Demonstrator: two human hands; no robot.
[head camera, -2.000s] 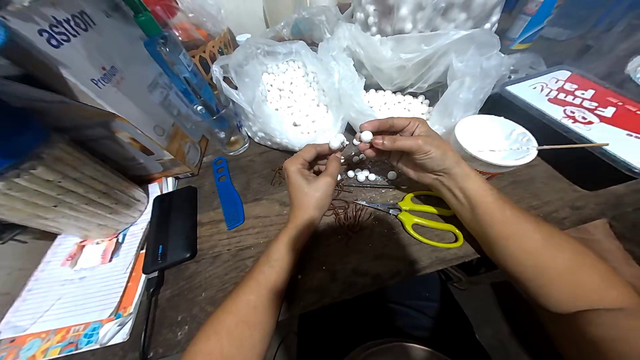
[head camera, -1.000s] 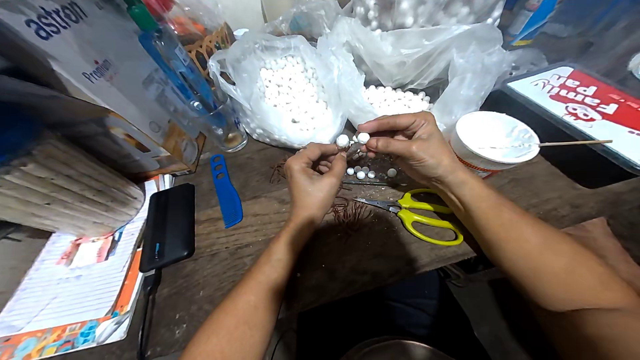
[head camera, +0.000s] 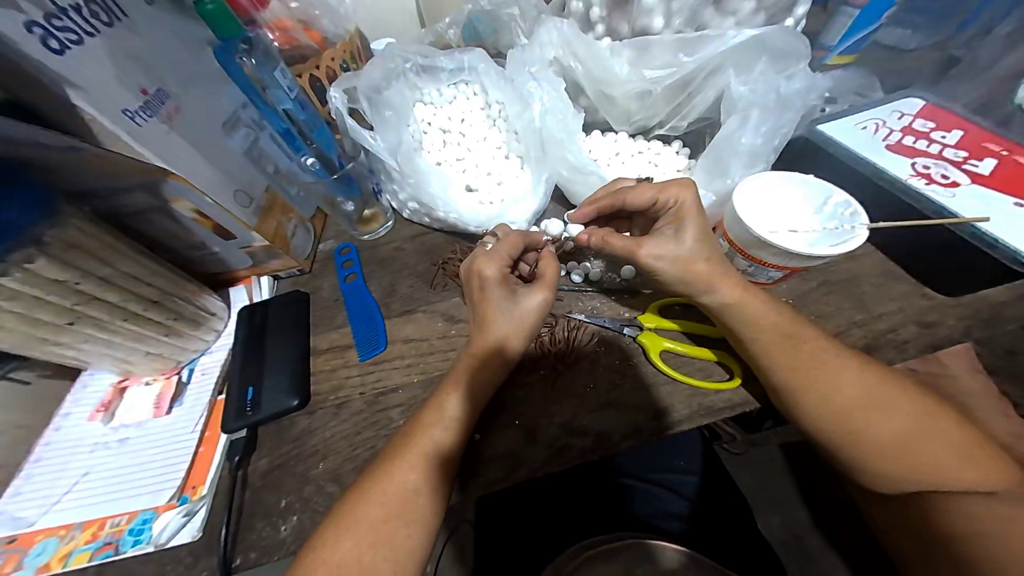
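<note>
My left hand (head camera: 512, 284) pinches a small wired cluster of white balls (head camera: 552, 227) at its fingertips. My right hand (head camera: 652, 228) has its thumb and forefinger on a white ball at the right side of that cluster, the fingertips of both hands nearly meeting. Several loose white balls (head camera: 584, 270) lie on the wooden table just below. Yellow-handled scissors (head camera: 672, 340) rest in front of my right hand, blades slightly apart. Thin brown wires (head camera: 564, 338) lie beside the blades, and more brown wires (head camera: 450, 268) are left of my left hand. The fingers partly hide the wire in the cluster.
Behind my hands stand two plastic bags of white balls (head camera: 472, 148) (head camera: 636, 156). A white tub (head camera: 800, 216) with a wooden stick (head camera: 928, 222) stands right. A blue comb (head camera: 362, 304), black power bank (head camera: 268, 360), lined paper (head camera: 60, 456) and a bundle of sticks (head camera: 104, 296) are left.
The fingertips of my right hand have closed in on the cluster, where a gap showed between the balls two seconds ago. My left hand stays in nearly the same place.
</note>
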